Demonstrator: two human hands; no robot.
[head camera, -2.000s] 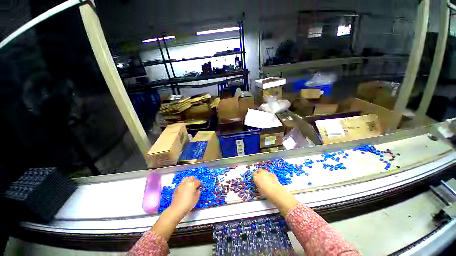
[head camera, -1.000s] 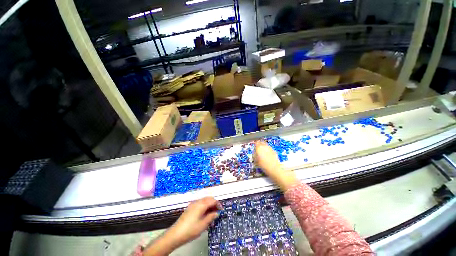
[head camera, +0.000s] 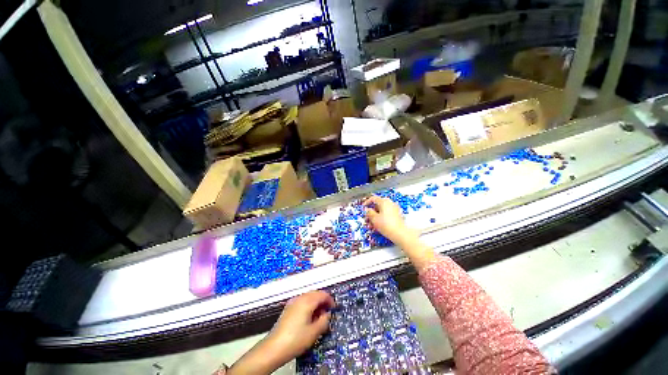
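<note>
A PCB panel (head camera: 370, 333) lies nearest me at the lower middle. My left hand (head camera: 306, 320) is over the panel's left upper part, fingertips bent down near its surface; whether they hold a piece is too small to tell. My right hand (head camera: 384, 220) is over the loose pieces on the white shelf, fingers bent among them; I cannot tell if it grips one. Blue components (head camera: 256, 253) form a large pile left of it. Red-brown components (head camera: 333, 243) lie between the blue pile and my right hand.
A pink bin (head camera: 203, 266) stands at the pile's left end. Stacked PCB panels (head camera: 51, 293) are at far left. The conveyor rail (head camera: 242, 300) runs between shelf and panel. A metal fixture (head camera: 652, 220) is at right. Cartons and a blue box (head camera: 338, 174) stand behind the shelf.
My left hand has moved from the blue pile down to the panel and slightly further over it. My right hand remains at the pieces. The view has tilted and shifted.
</note>
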